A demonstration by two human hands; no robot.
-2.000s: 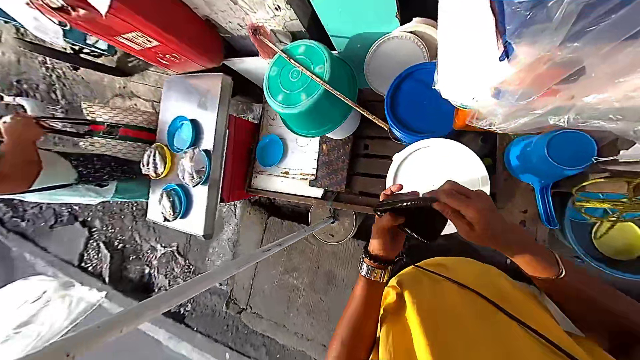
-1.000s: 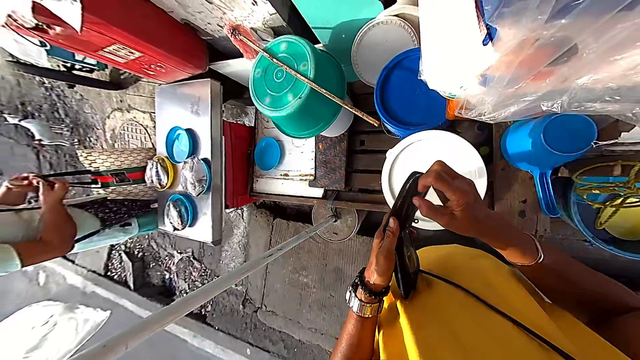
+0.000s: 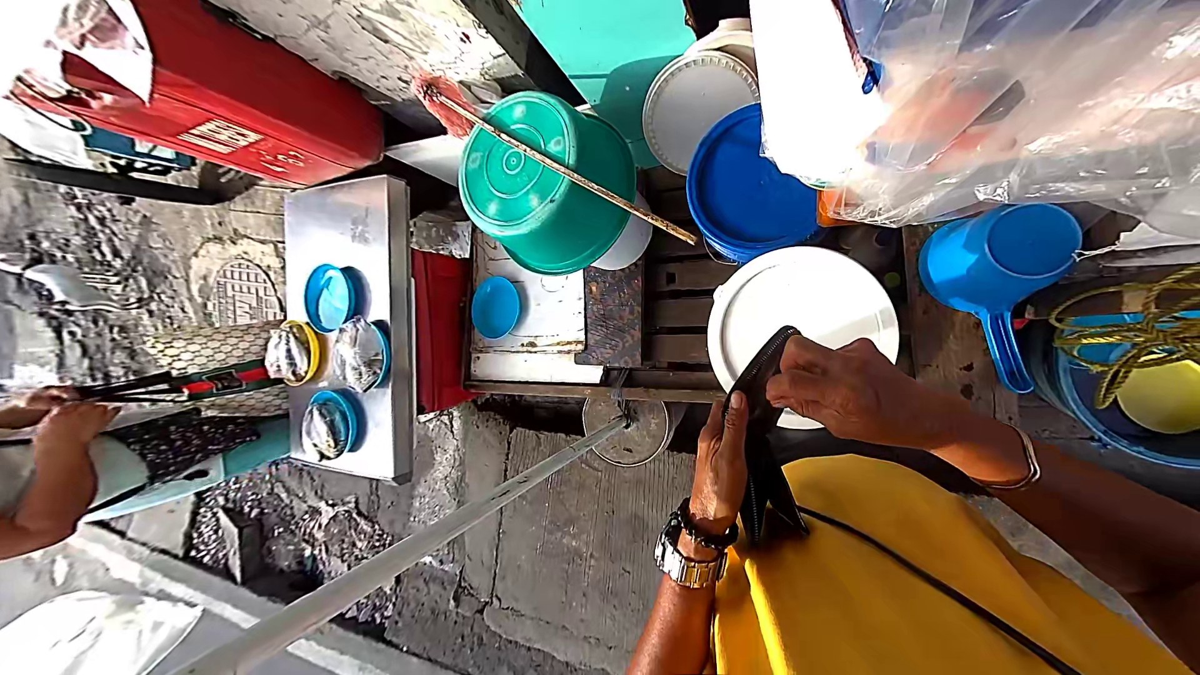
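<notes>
A black zippered pouch [image 3: 771,450] with a thin black cord hangs open in front of my yellow shirt. My left hand [image 3: 720,464], with a metal watch and a dark bracelet on its wrist, grips the pouch's near side. At the upper part of the opening is my right hand [image 3: 848,389], its fingers bent against the zippered edge; the fingertips are partly hidden, and whether they hold anything inside cannot be told. Just beyond both hands lies a round white lid [image 3: 806,319]. Past it stands a bucket with a blue lid [image 3: 755,187].
A green tub [image 3: 544,178] with a stick [image 3: 581,183] across it stands farther left. Fish fill small bowls on a metal table [image 3: 366,225], near another person's arms [image 3: 70,441]. A grey pole [image 3: 422,553] slants across the pavement. At right are a blue dipper [image 3: 1003,253] and plastic bags [image 3: 1012,112].
The pouch has turned more upright and now shows its zippered opening. My right hand has moved to that opening. At left, the other person's hands have come together near the fish table.
</notes>
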